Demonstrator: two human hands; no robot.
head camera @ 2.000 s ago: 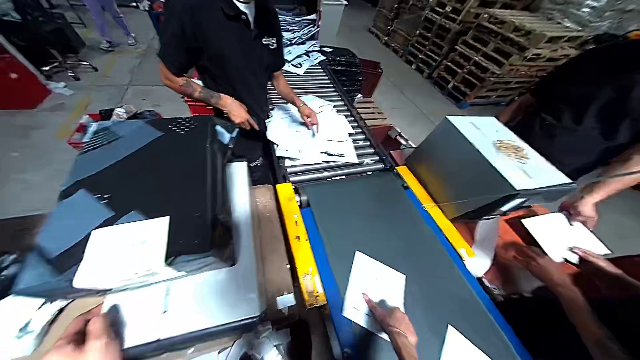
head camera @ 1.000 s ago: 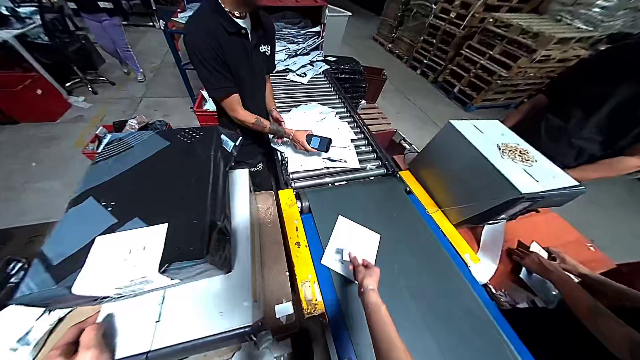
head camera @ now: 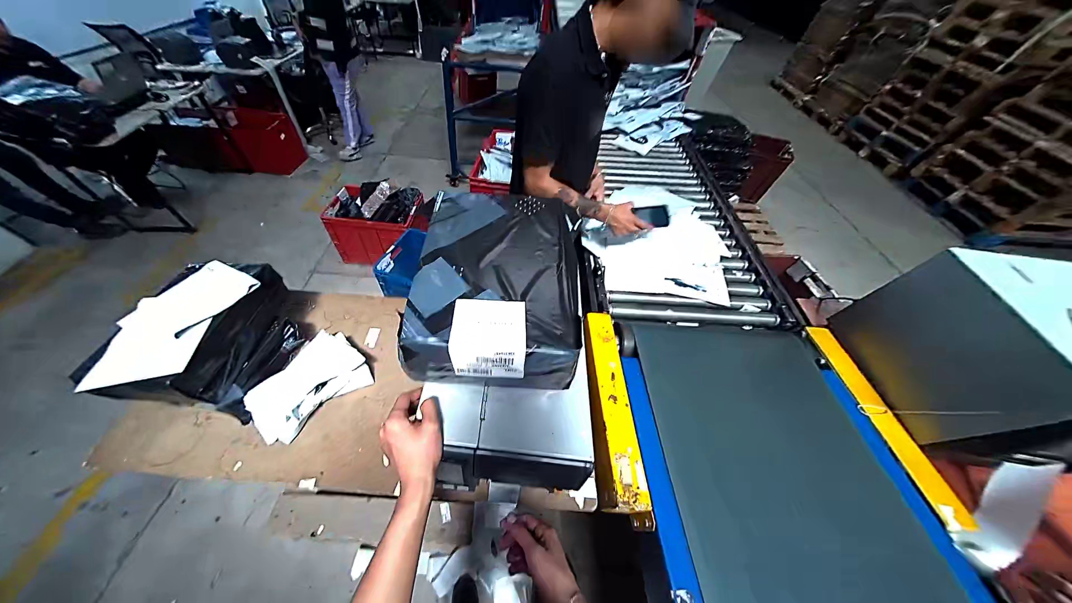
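Observation:
My left hand [head camera: 414, 431] rests at the left edge of a grey metal box [head camera: 536, 423], fingers bent; whether it grips anything is unclear. Below the box, at the bottom, my right hand [head camera: 536, 544] is close to pale, crumpled label backing or plastic [head camera: 494, 553], with its fingers curled. On the grey box and behind it sits a large parcel in black plastic [head camera: 523, 260] with a white printed label [head camera: 488, 337]. To the left, white sheets or envelopes [head camera: 322, 381] lie beside another black plastic parcel [head camera: 243, 335].
A dark conveyor belt [head camera: 770, 452] with a yellow rail [head camera: 615, 410] runs on the right, joining a roller conveyor [head camera: 687, 314] with white mailers [head camera: 662, 251]. A person holding a phone [head camera: 651, 216] stands there. A large grey box [head camera: 955, 335] is at right, a red bin [head camera: 364, 230] behind.
The view has swung left. My right hand has left the white packet on the belt and is now below the grey box. The packet is no longer in view.

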